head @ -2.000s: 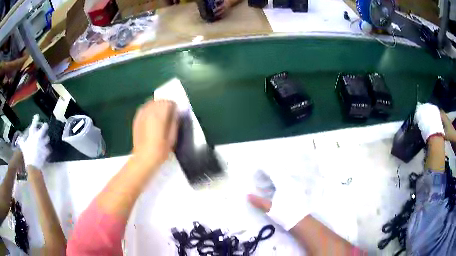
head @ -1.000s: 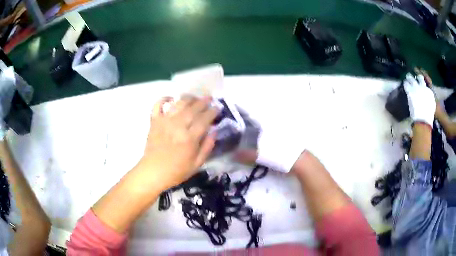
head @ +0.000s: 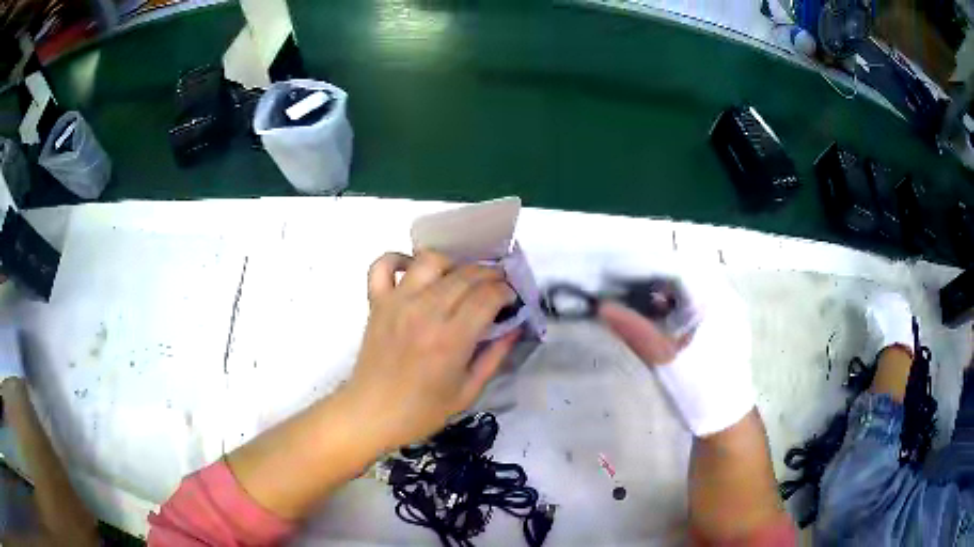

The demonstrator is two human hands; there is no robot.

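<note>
A gift box with its pale lid (head: 470,230) raised stands on the white bench in front of me. My left hand (head: 443,326) is on the box, fingers over its open top, and hides most of it. My gloved right hand (head: 684,342), blurred, holds a black coiled charging cable (head: 641,297) just right of the box. A heap of black charging cables (head: 459,486) lies on the bench below my left hand.
On the green conveyor belt (head: 513,118) stand a wrapped device (head: 310,139) and an open black box (head: 201,115) at left, and closed black boxes (head: 754,155) at right. Neighbouring workers' arms are at both sides, with a gloved hand (head: 889,321) at right.
My right hand has moved off the box to the right and now holds a cable. My left hand stays on the box. The belt's boxes and wrapped device have shifted right in view.
</note>
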